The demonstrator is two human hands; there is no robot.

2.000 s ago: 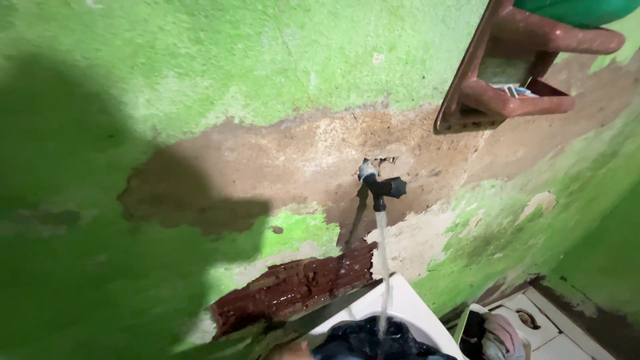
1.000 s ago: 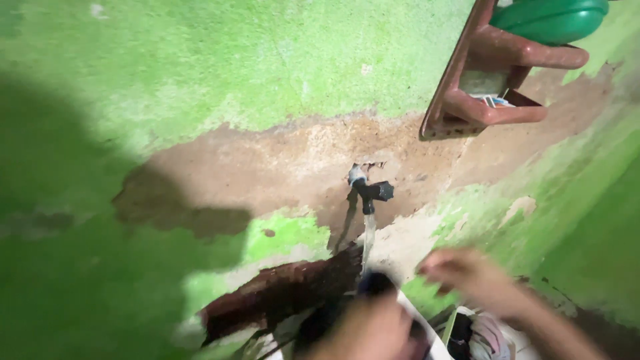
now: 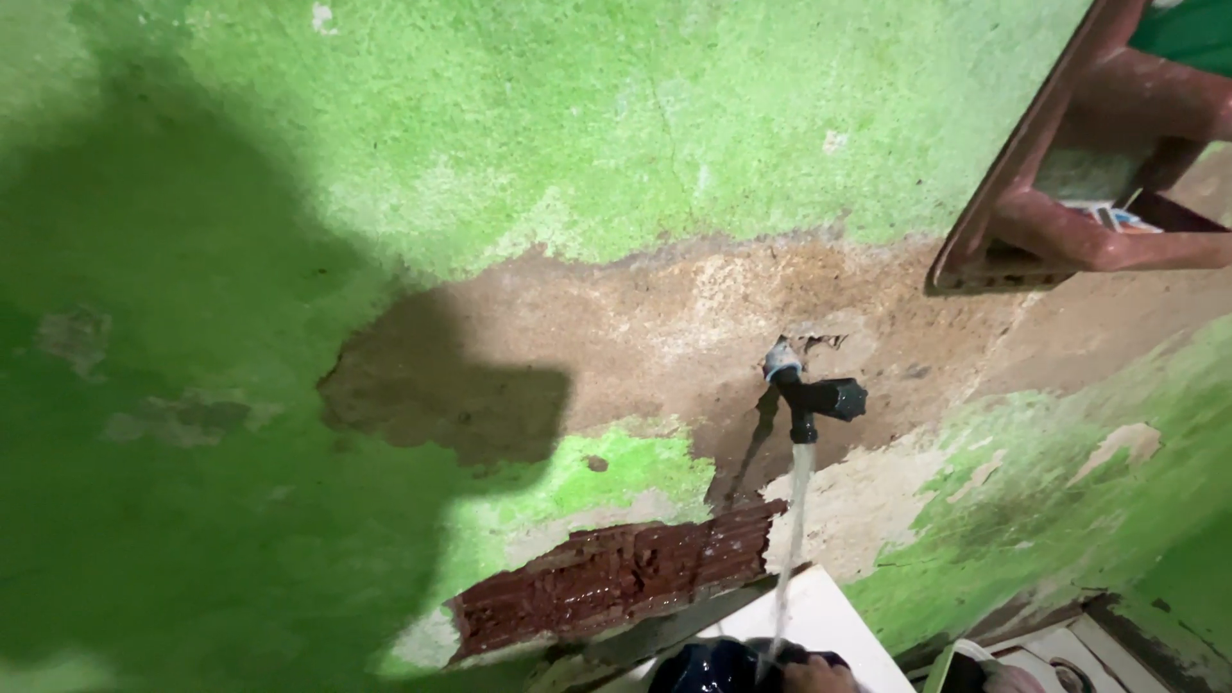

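Note:
At the bottom edge, my right hand (image 3: 820, 676) shows only in part, its fingers on a dark wet cloth (image 3: 707, 666) that looks gripped. Which hand this is can be judged only from its place at the cloth's right side. My left hand is out of view. Above the cloth a black plastic tap (image 3: 804, 399) sticks out of the wall, and a stream of water (image 3: 793, 539) runs from it onto the cloth. The cloth lies bunched at a white basin or washing machine (image 3: 833, 616), whose lower part is cut off by the frame.
The green wall (image 3: 597, 125) has peeling paint, with bare plaster around the tap and exposed wet brick (image 3: 616, 577) below. A reddish-brown plastic wall shelf (image 3: 1049, 231) holding small items hangs at upper right. At lower right, a light green-rimmed container (image 3: 948, 666) stands beside a white surface (image 3: 1049, 650).
One second ago both hands were in view, blurred, with the right one raised beside the water stream. Now only one hand shows, low at the cloth. The water runs throughout.

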